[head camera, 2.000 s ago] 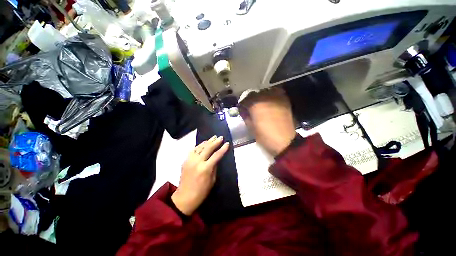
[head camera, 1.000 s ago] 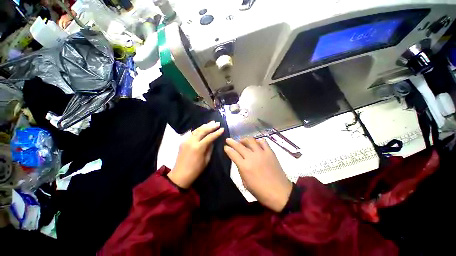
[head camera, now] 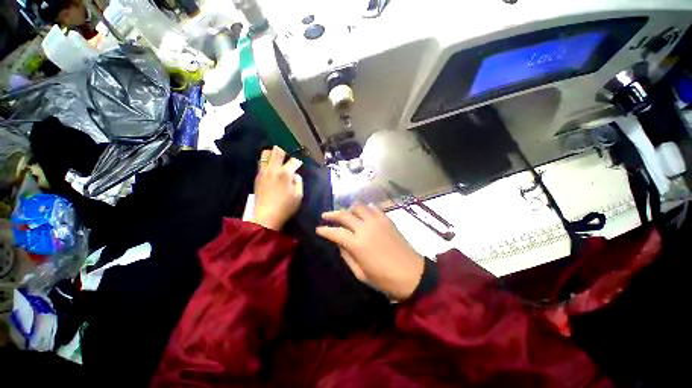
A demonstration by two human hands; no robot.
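Note:
The black fabric piece point(head camera: 315, 254) lies left of the lit presser foot point(head camera: 350, 164) and runs down toward my body. My left hand point(head camera: 278, 188) is on the fabric left of the needle area, fingers bent and closed on it; the exact grip is hard to see. My right hand point(head camera: 373, 248) lies on the fabric's right edge below the needle plate point(head camera: 357, 189), palm down with fingers spread. The thread snips point(head camera: 429, 218) lie on the table right of my right hand. The black cloth pile point(head camera: 174, 227) spreads to the left.
The white sewing machine head point(head camera: 379, 76) with its lit blue screen point(head camera: 527, 67) spans the top. Grey plastic bags point(head camera: 129, 98) and a blue packet point(head camera: 45, 223) are heaped at the left. A black cord loop point(head camera: 592, 222) lies on the white table point(head camera: 523, 235) at the right.
The snips have been let go on the table. My left hand has moved up and left with fabric, away from the needle. My right hand has come down onto the fabric and shifted slightly left.

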